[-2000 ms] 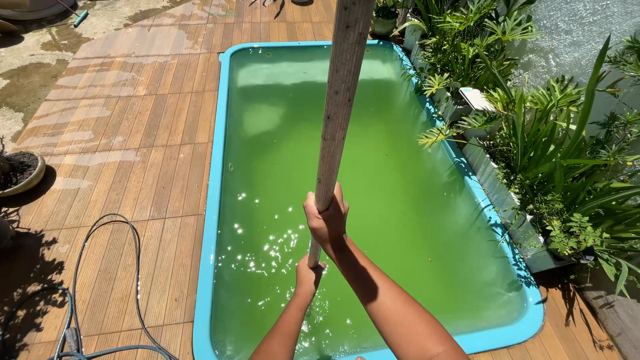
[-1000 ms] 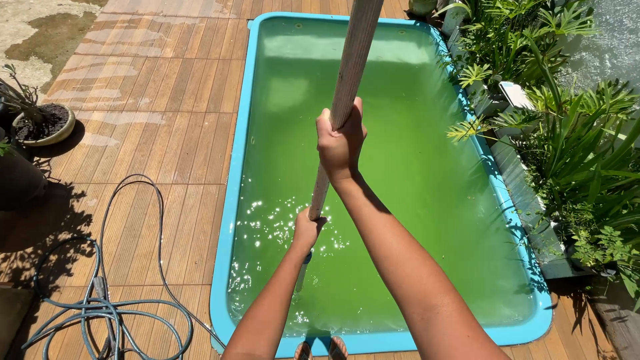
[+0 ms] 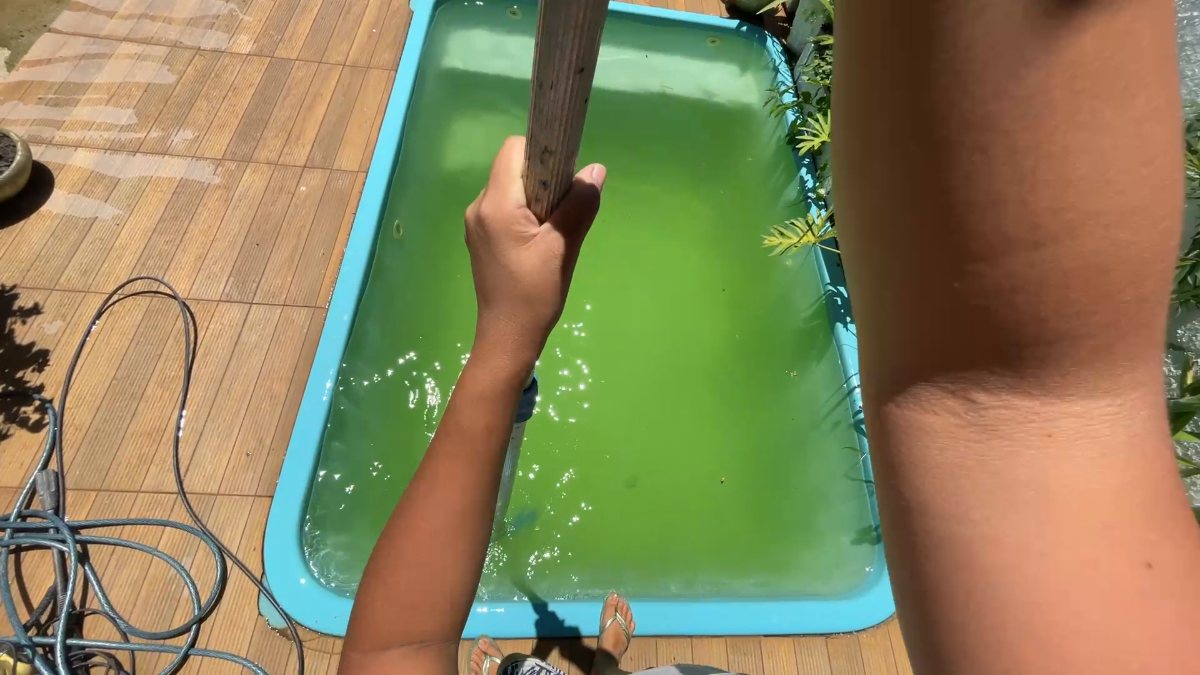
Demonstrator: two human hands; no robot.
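Observation:
My left hand (image 3: pixel 527 244) is wrapped around a long wooden pole (image 3: pixel 562 94) above the pool. Below that hand, a pale lower section of the pole with a dark collar (image 3: pixel 527 398) goes down into green water (image 3: pixel 675 375), where its end is hidden. My right forearm rises large and close along the right side; the right hand itself is beyond the top of the view. A light blue rim (image 3: pixel 323 375) frames the rectangular pool. My feet in flip-flops (image 3: pixel 615 623) stand at its near edge.
A coiled hose (image 3: pixel 192 534) lies on the wooden deck (image 3: pixel 225 403) at the left, with a thin cable running toward the pool's near left corner. A potted plant's bowl (image 3: pixel 11 164) sits at the far left. Leafy plants (image 3: pixel 806 232) hang over the right rim.
My right hand, which gripped the pole in both earlier frames, has risen out of view. My left hand still holds the pole and is higher up in the view.

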